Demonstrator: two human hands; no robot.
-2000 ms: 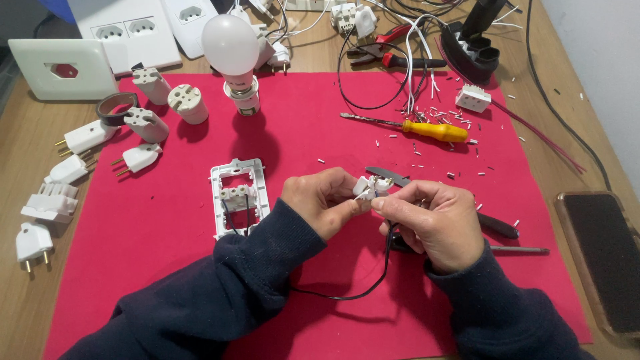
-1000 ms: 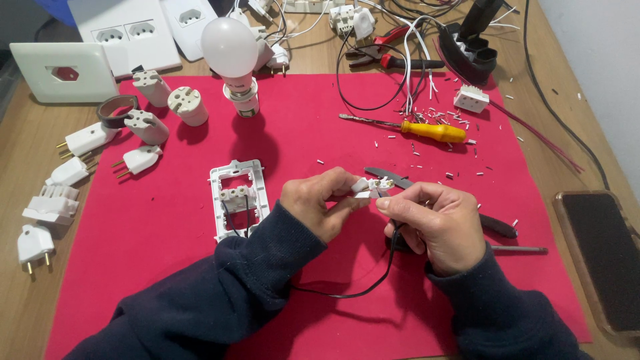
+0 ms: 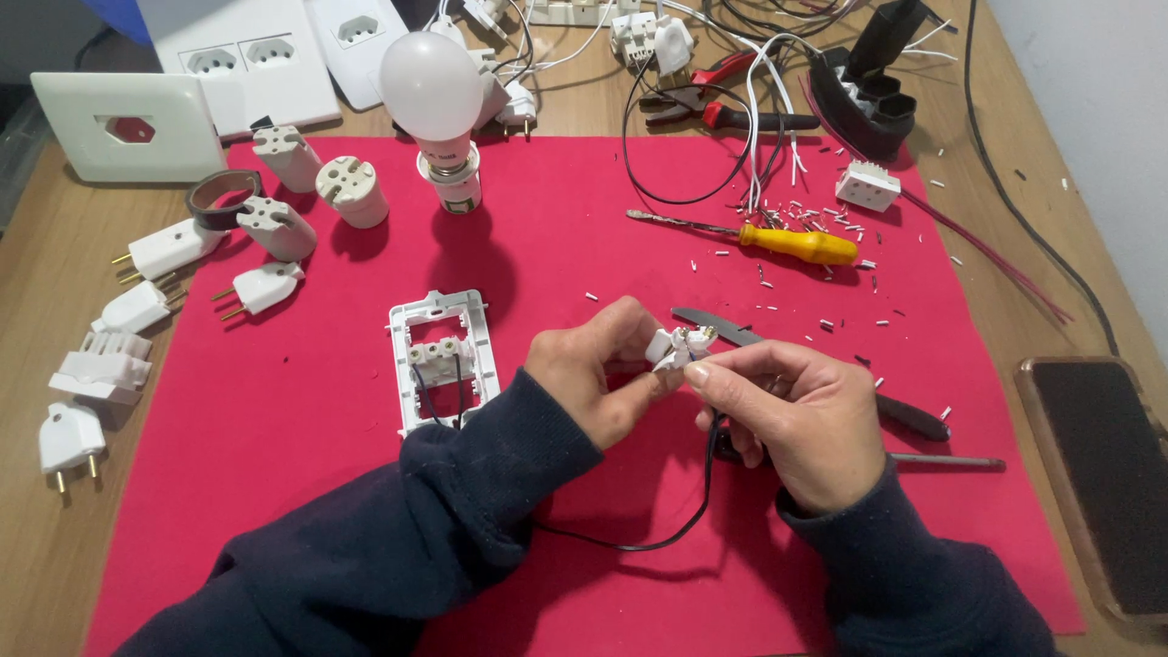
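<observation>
Between finger and thumb, my left hand [image 3: 598, 370] grips a small white electrical fitting [image 3: 680, 347], probably an opened plug, with metal parts showing. My right hand [image 3: 798, 406] pinches the end of a black cable [image 3: 707, 474] at the fitting's lower right side; the fingertips hide the exact contact. The cable loops down and left beneath my left sleeve. Left of my left hand lies a white socket mounting frame [image 3: 397, 365] with a terminal module [image 3: 440, 354] and dark wires. Behind my right hand a knife [image 3: 721, 326] lies on the red mat [image 3: 301, 474].
A yellow-handled screwdriver [image 3: 798, 245] and wire scraps lie beyond my hands, with red-handled pliers [image 3: 730, 114] farther back. A light bulb [image 3: 431, 87] stands upright in a holder. Plugs [image 3: 173, 246] and lamp holders [image 3: 354, 192] sit at left, a phone [image 3: 1100, 484] at right.
</observation>
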